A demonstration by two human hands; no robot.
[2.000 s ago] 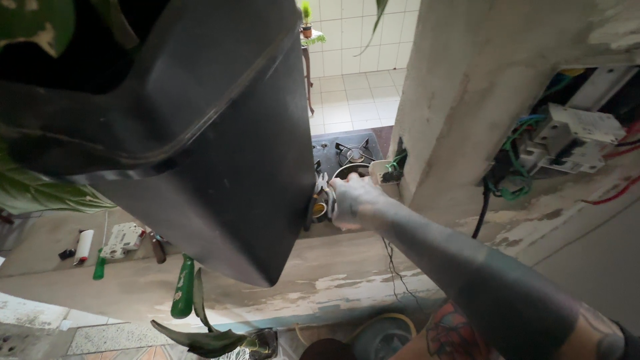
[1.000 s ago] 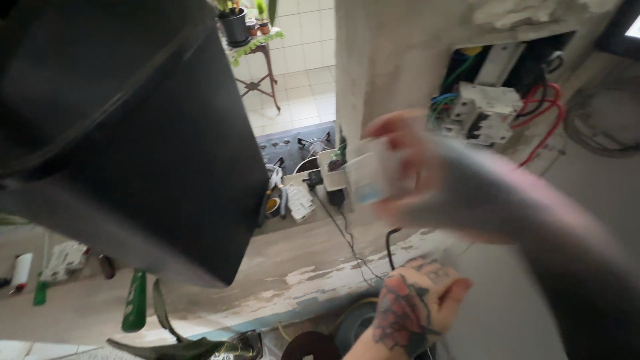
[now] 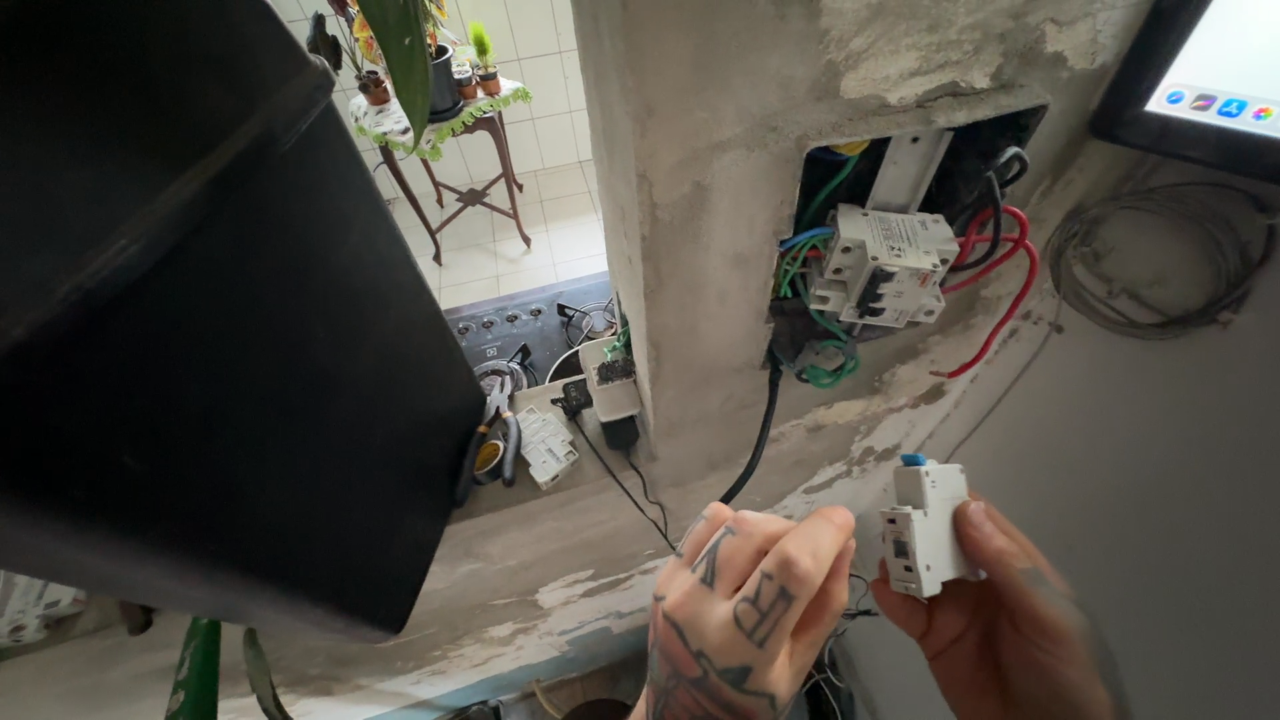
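Observation:
My right hand [image 3: 1010, 600] holds a white DIN-rail breaker module [image 3: 925, 530] with a blue tab on its end, at the lower right. Just left of it is my left hand [image 3: 755, 610], tattooed, with its back to me and its fingers curled; what lies inside them is hidden. Above both hands, a recessed wall box holds mounted circuit breakers [image 3: 885, 265] with blue, green and red wires. The bare end of a red wire [image 3: 1030, 290] hangs out to the right. On the ledge lie another white module [image 3: 546, 446] and pliers [image 3: 497, 420].
A large black planter [image 3: 220, 330] fills the left side. Beside the rough wall corner sits a socket box [image 3: 609, 378] with plugged-in adapters and cords. A stove [image 3: 520, 320] lies behind the ledge. Coiled grey cable [image 3: 1150, 270] hangs at right below a screen [image 3: 1220, 80].
My right hand has moved from over the ledge to the lower right and holds the module away from the wall. The view has swung right. My left hand has come up beside it.

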